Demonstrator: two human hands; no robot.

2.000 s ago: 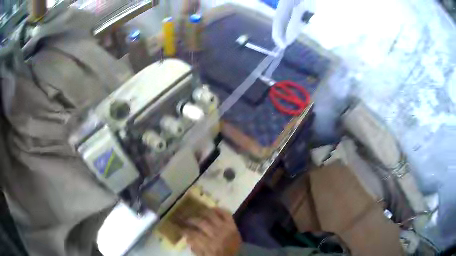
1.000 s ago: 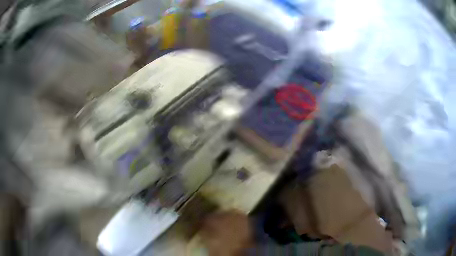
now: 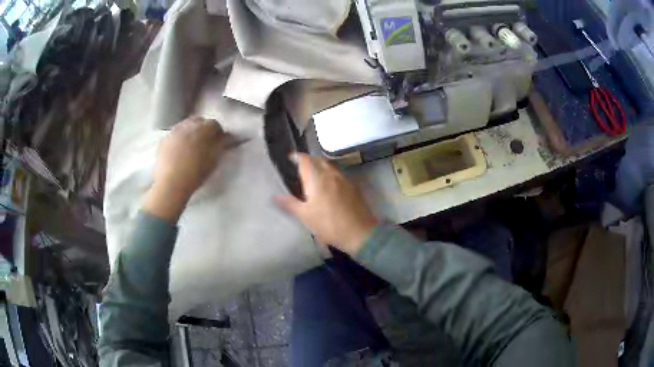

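Note:
A large beige fabric panel (image 3: 237,236) lies over the table's left part and hangs off the front edge. My left hand (image 3: 188,161) is on it with curled fingers; a dark crease shows by the fingertips, and a grip cannot be made out. My right hand (image 3: 331,204) is blurred over the panel's right edge, thumb and fingers apart, beside a dark curved gap or strip (image 3: 282,143). The overlock machine (image 3: 401,39) stands right of the panel. Its shiny cloth plate (image 3: 362,125) has no fabric on it.
More beige cloth (image 3: 287,43) is heaped behind. A yellow-framed opening (image 3: 441,165) is in the tabletop. Red-handled scissors (image 3: 607,111) lie on the blue cloth-covered board at right. Dark, blurred piles (image 3: 64,93) fill the left. Brown pieces (image 3: 599,287) are at lower right.
The view has swung left, so the machine now sits at upper right. My left hand has come into view. My right hand has left the yellow-framed opening and is at the fabric panel.

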